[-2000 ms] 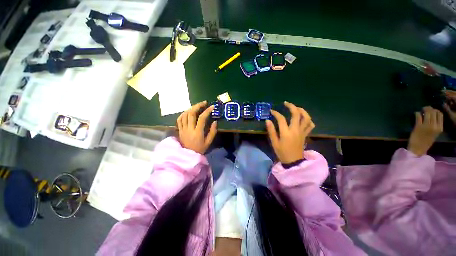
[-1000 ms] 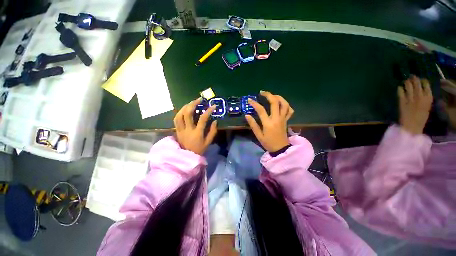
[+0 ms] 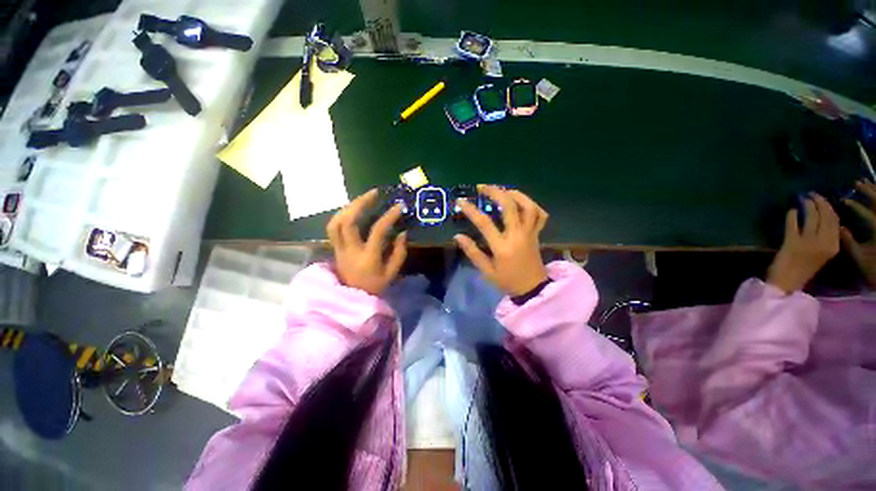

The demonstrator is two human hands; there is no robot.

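A row of watch heads lies on the green mat near its front edge. A white-rimmed watch head (image 3: 431,205) in the row has a lit screen. My left hand (image 3: 364,242) is at the row's left end, its fingers on a dark watch head (image 3: 401,207) that they partly hide. My right hand (image 3: 509,240) is over the row's right end, with fingertips on the watches there and fingers spread. It partly hides them. A small pale label (image 3: 414,177) lies just behind the row.
Behind are a yellow pen (image 3: 420,103), three watch heads (image 3: 492,103) and a watch on the rail (image 3: 474,45). Yellow paper (image 3: 256,149) and a white tray with strapped watches (image 3: 158,182) are at left. Another person's hands (image 3: 813,236) are at right.
My right hand has moved inward from the row's right end onto the watches. My left hand stays at the left end. The whole view has shifted a little.
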